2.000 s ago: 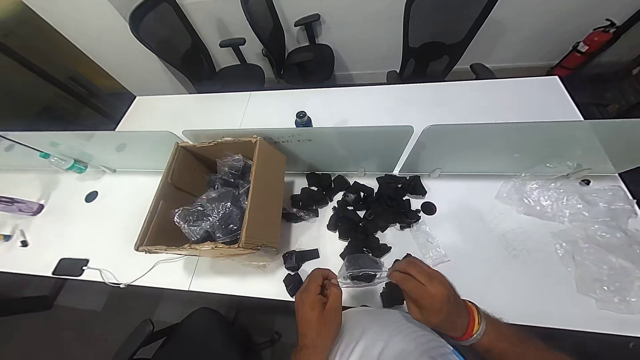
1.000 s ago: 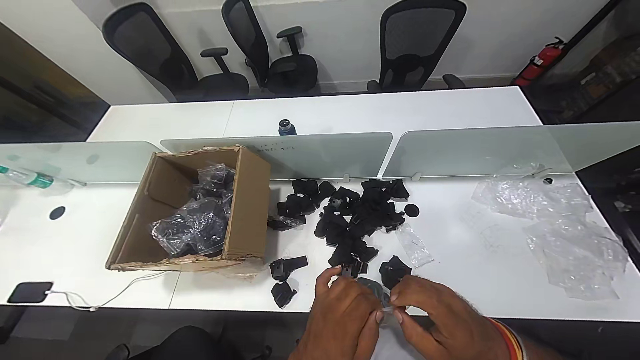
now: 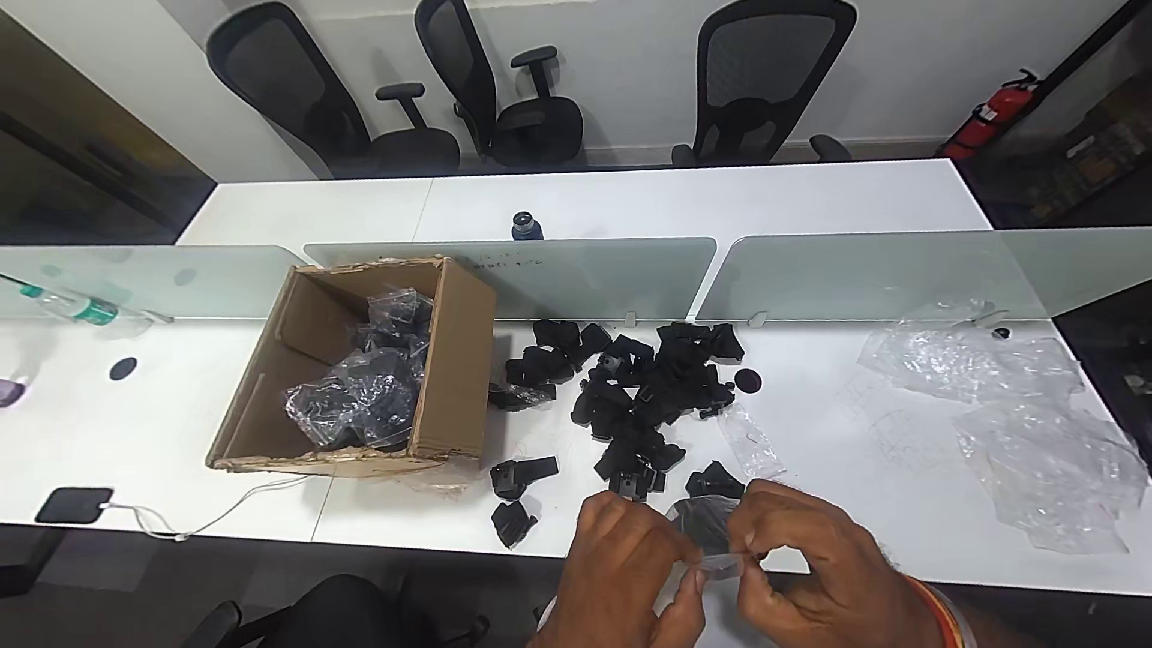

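Observation:
Near the table's front edge, my left hand point(image 3: 630, 571) and my right hand point(image 3: 810, 562) pinch the two sides of the mouth of a small clear plastic bag point(image 3: 709, 526). A dark item shows inside it. Just beyond the bag lies a black object point(image 3: 715, 481), its kind unclear. Several similar black parts point(image 3: 661, 387) form a loose pile farther back. Two more black pieces point(image 3: 522, 475) lie left of my left hand. A flat clear bag point(image 3: 751, 441) rests beyond my right hand.
An open cardboard box point(image 3: 463, 360) holding plastic-wrapped dark items stands at the left. Crumpled clear plastic bags point(image 3: 1048, 468) lie at the right. A frosted glass divider point(image 3: 594, 279) crosses behind. A black pad point(image 3: 74, 505) with a white cable lies at the far left.
My hands have come closer together at the bag's mouth since two seconds ago, when they held it stretched wider. The pile and the box look unchanged.

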